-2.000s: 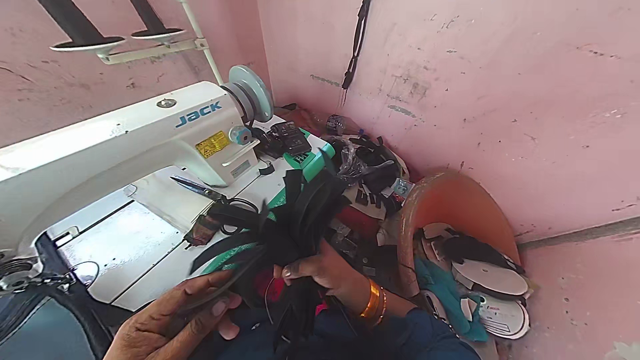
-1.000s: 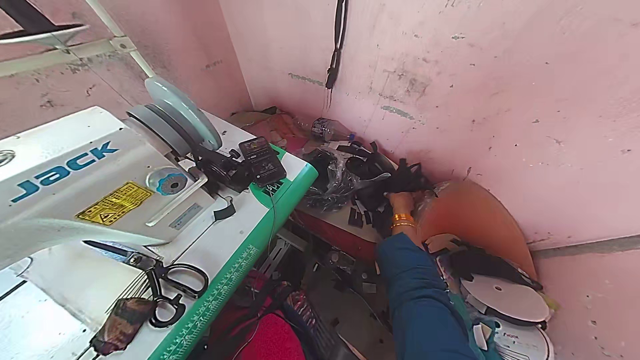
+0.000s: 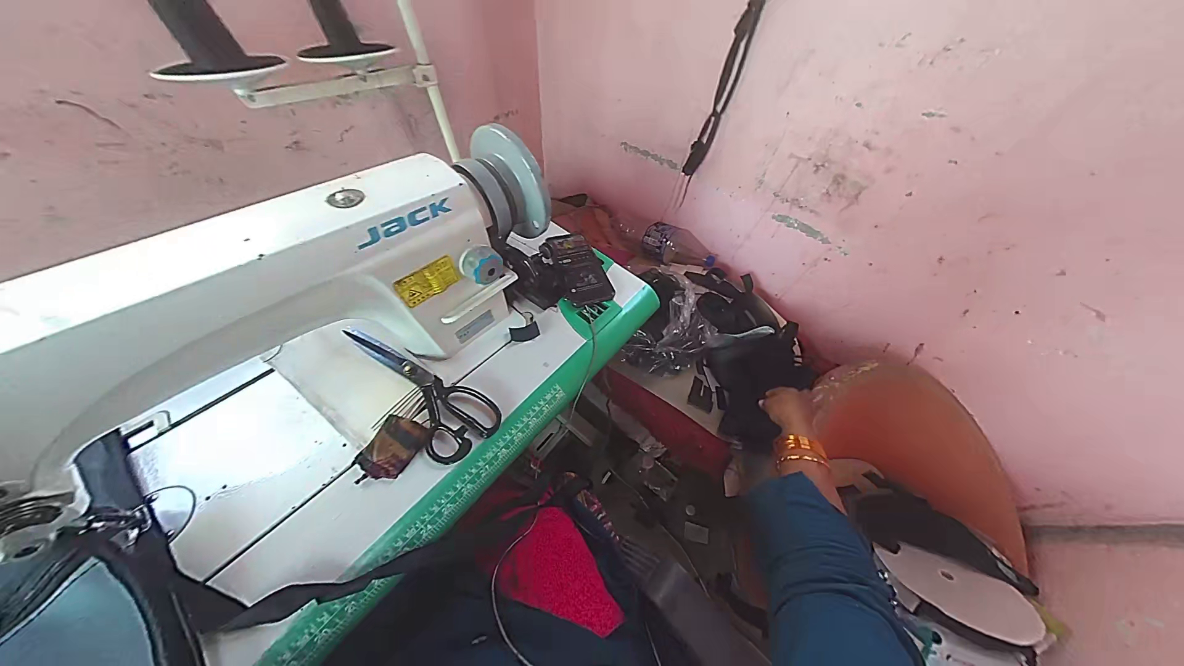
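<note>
My right hand, with gold-coloured bangles at the wrist, reaches out at the right and grips black fabric at the edge of a heap beside the wall. Its fingers are partly hidden by the cloth. My left hand is out of the picture. At the left stands a white Jack sewing machine, with dark fabric pieces near its needle area. Black-handled scissors lie on the white table, touching a small dark pincushion-like bundle with pins or needles.
A green measuring strip edges the table. Behind the heap lies a plastic bottle. An orange-brown tub with white and black pieces stands at the right against the pink wall. Red cloth is below.
Two seconds ago both hands held black strips in front of the machine. My right hand has since moved away to the heap by the wall, and my left hand has gone out of view.
</note>
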